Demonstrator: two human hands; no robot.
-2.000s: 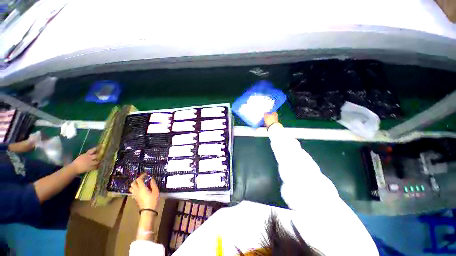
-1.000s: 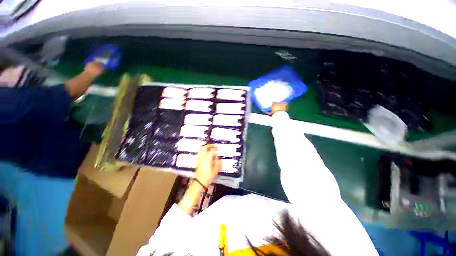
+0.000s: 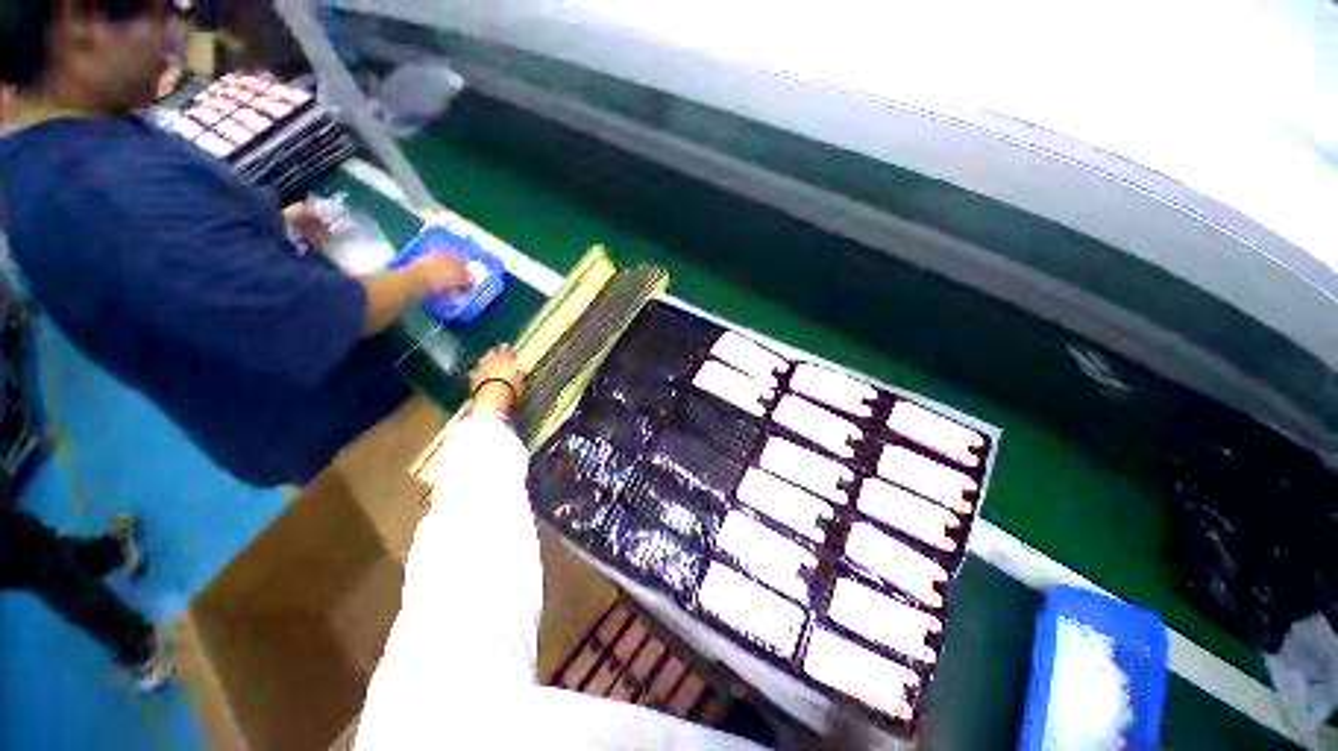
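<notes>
My left hand (image 3: 499, 379), with a dark band at the wrist, reaches to the left side of a bundle of long yellow-green strips (image 3: 565, 345). Its fingers are small and blurred; I cannot tell whether they grip the strips. My right hand is out of the picture. The bundle lies along the left edge of a glossy black blister tray (image 3: 631, 492). White-looking flat pieces (image 3: 778, 502) fill the tray's right columns and two upper pockets further left; the other left pockets are empty.
A blue basket (image 3: 1039, 690) with white bits is at lower right. A person in dark blue (image 3: 191, 279) reaches into another blue basket (image 3: 484, 298) at left. An open carton (image 3: 316, 587) and pink rows (image 3: 638, 660) are below the bench. Black sheeting (image 3: 1262, 514) lies right.
The view has swung left. My left hand has moved from the tray's lower pieces to the strip bundle. My right hand, earlier at the basket of white bits, has left the picture.
</notes>
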